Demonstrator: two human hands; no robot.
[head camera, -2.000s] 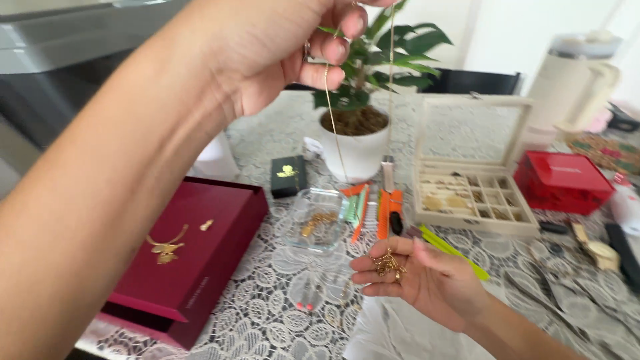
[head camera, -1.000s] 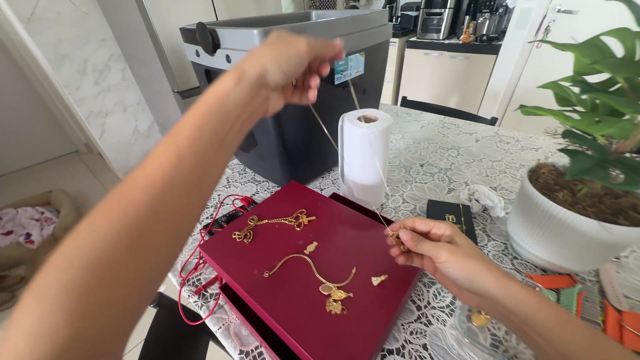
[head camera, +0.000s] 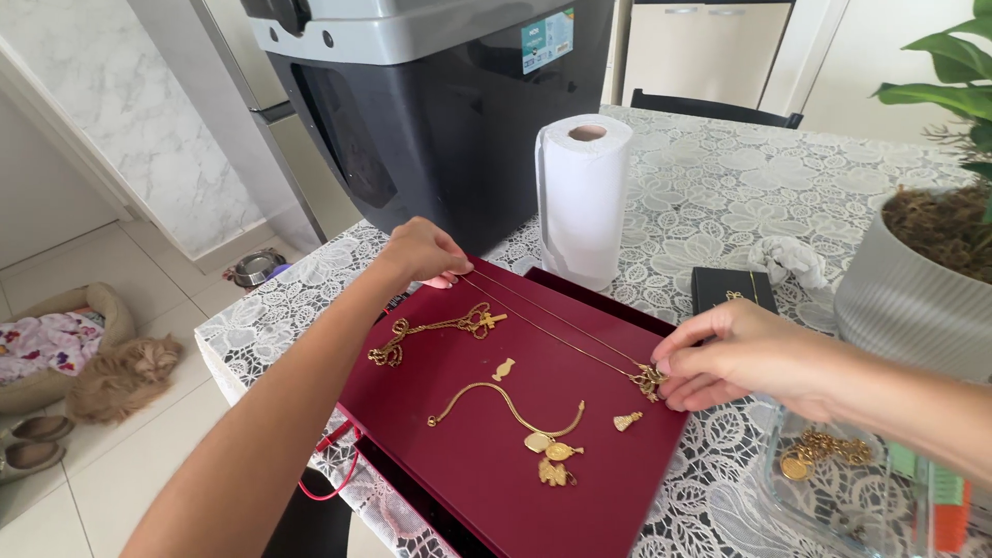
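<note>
My left hand (head camera: 428, 253) pinches one end of a thin gold chain necklace (head camera: 552, 324) at the far edge of a dark red box (head camera: 465, 457). The chain runs doubled and taut across the lid to a cluster of gold pendants (head camera: 649, 380), which the fingers of my right hand (head camera: 725, 360) hold at the lid's right edge. Also on the lid lie a thicker gold chain with a cross (head camera: 434, 328), a small gold piece (head camera: 504, 369), a gold bracelet (head camera: 504, 395) with several charms (head camera: 553, 471) beside its end, and a studded gold pendant (head camera: 626, 421).
A paper towel roll (head camera: 587, 201) and a large dark bin-like container (head camera: 457, 116) stand behind the box. To the right are a small black box (head camera: 732, 291), a white crumpled cloth or paper (head camera: 787, 262), a potted plant (head camera: 922, 271) and a glass dish (head camera: 775, 496) holding gold jewelry.
My left hand has come down from above the box to its far edge. The chain, raised at a slant before, now stretches low across the lid. My right hand is at the lid's right edge.
</note>
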